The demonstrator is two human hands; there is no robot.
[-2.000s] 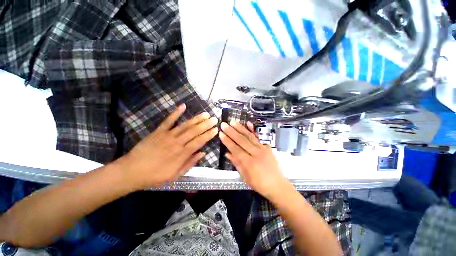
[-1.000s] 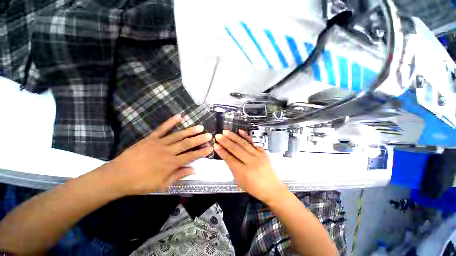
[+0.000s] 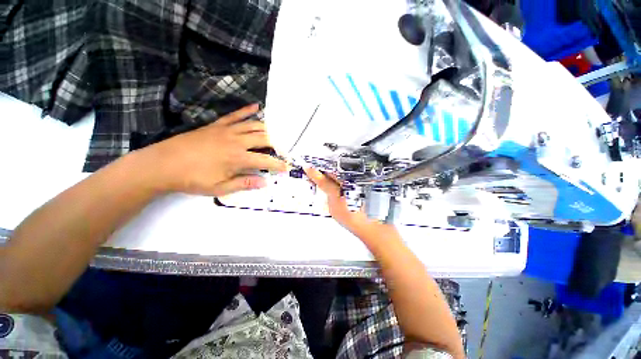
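The plaid garment (image 3: 133,77), black and grey with white check lines, lies bunched on the left of the table and reaches behind the machine head. My left hand (image 3: 225,154) lies flat with fingers apart on the garment's near edge, fingertips close to the needle area. My right hand (image 3: 339,200) is at the presser foot area (image 3: 306,168), fingers pointing in under the machine head; its fingertips are partly hidden and whether they pinch cloth is unclear. The white sewing machine (image 3: 379,91) with blue stripes fills the upper right.
The white table has a ridged grey front edge (image 3: 232,268). The machine bed (image 3: 281,200) shows its dark outline. More plaid cloth (image 3: 365,319) hangs below the edge over the lap. Blue bins (image 3: 552,252) stand at the right.
The garment has moved away from me under the head, baring the bed in front. Both hands have moved away from the front edge, the left one most. The view has shifted.
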